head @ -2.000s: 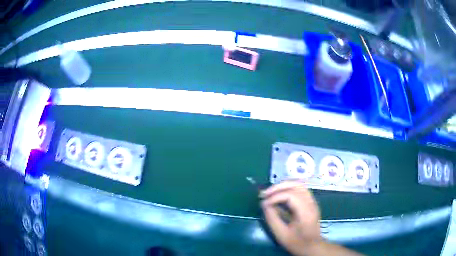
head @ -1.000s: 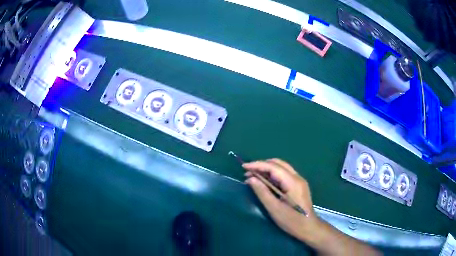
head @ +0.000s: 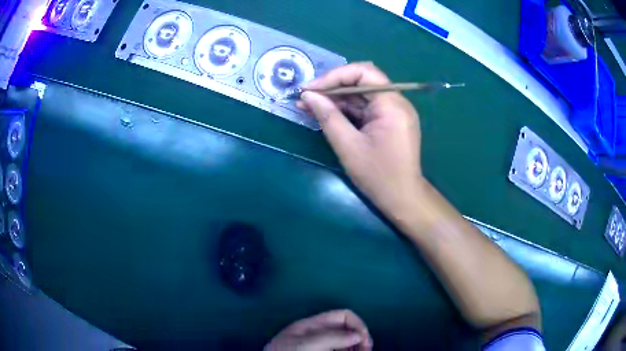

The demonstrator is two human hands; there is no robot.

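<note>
My right hand [head: 377, 130] holds a thin brown brush or pick [head: 384, 88] between thumb and fingers, its left end at the lower right edge of the third round unit [head: 284, 73]. Its thin far end points right. The unit sits with two others in a silver-grey fixture plate [head: 187, 68], whose right end is partly hidden by my fingers. My left hand [head: 322, 334] is at the bottom edge, cut off and slightly blurred, with its fingers curled; I cannot tell whether it holds anything.
A dark round pad [head: 241, 258] lies on the near side. Other fixture plates [head: 548, 177] lie right and upper left, by a purple glow. A blister tray [head: 15, 179] is at left. Blue bins [head: 583, 89] with a bottle [head: 567, 38] are upper right. White paper [head: 596, 317] is lower right.
The view has shifted toward the left plate. My right hand has moved onto that plate's right end, and the brush now lies nearly level. My left hand has appeared at the bottom.
</note>
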